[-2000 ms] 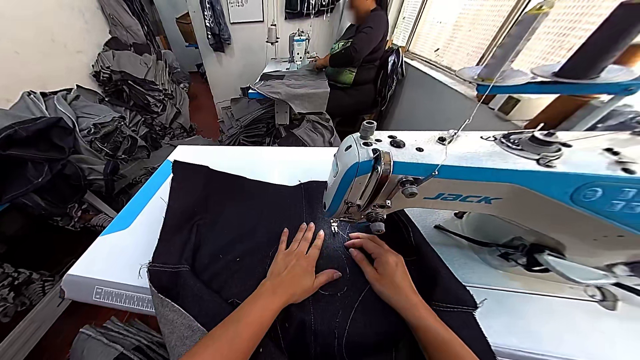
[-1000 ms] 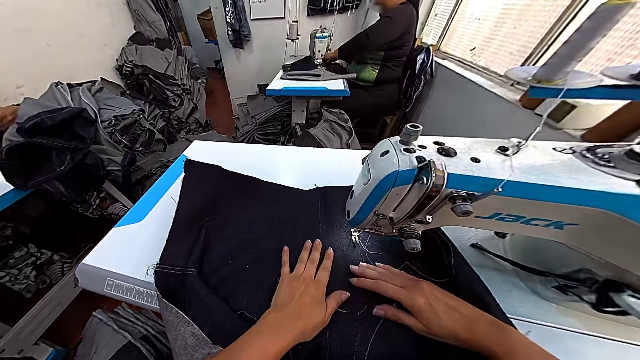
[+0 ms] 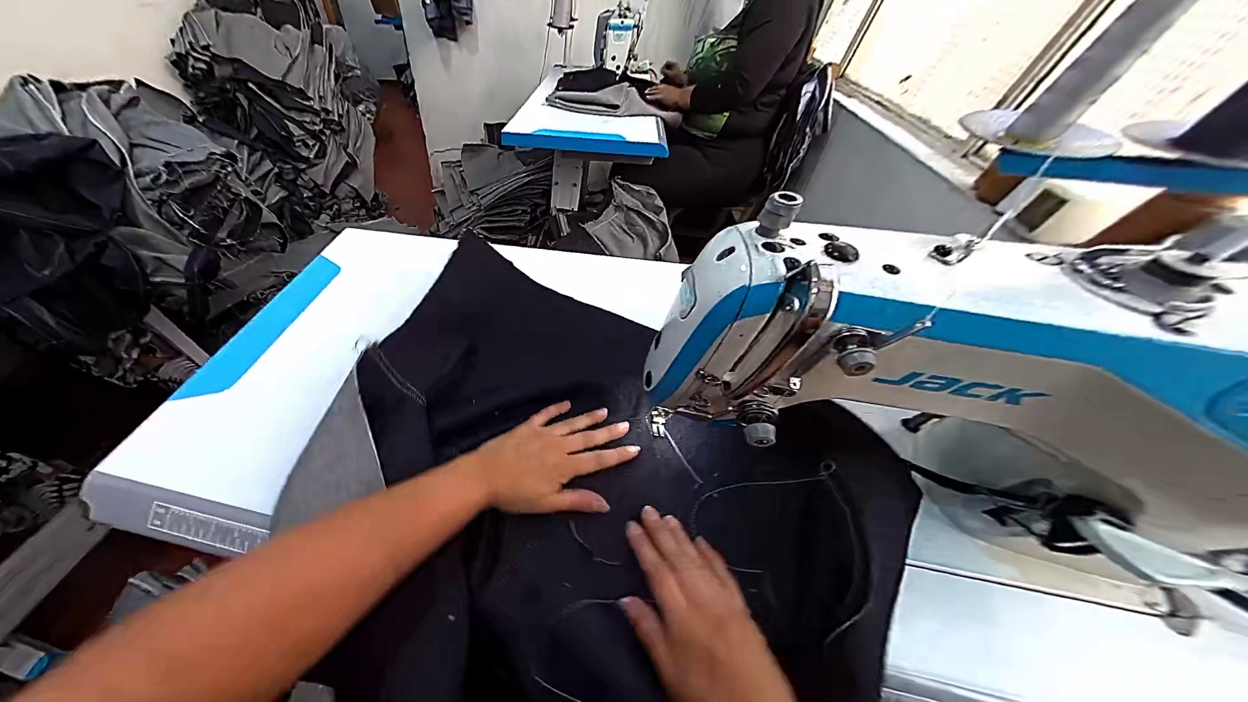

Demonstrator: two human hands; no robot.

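Observation:
Dark denim fabric (image 3: pixel 546 331) lies spread over the white table of a Jack sewing machine (image 3: pixel 936 361), partly beneath its head. The presser foot (image 3: pixel 659 421) rests on or just over the cloth; which of the two I cannot tell. My left hand (image 3: pixel 556 458) lies flat on the denim, fingers spread, just left of the foot. Nearer to me, my right hand (image 3: pixel 687 595) is also laid on the cloth, palm down, holding nothing. Light loose threads (image 3: pixel 760 483) and a curved seam show right of my hands. A grey part of the cloth (image 3: pixel 336 458) shows at the left.
Heaps of grey and dark garments (image 3: pixel 263 127) fill the left side. Ahead, a person (image 3: pixel 751 88) sits at another sewing table (image 3: pixel 585 136) with grey cloth on it. Thread cones (image 3: pixel 1102 68) stand at upper right. The white table edge (image 3: pixel 175 487) runs along the left.
The denim has turned under the machine head. My left hand has moved up beside the presser foot, and my right hand has come down nearer to me. The view has shifted.

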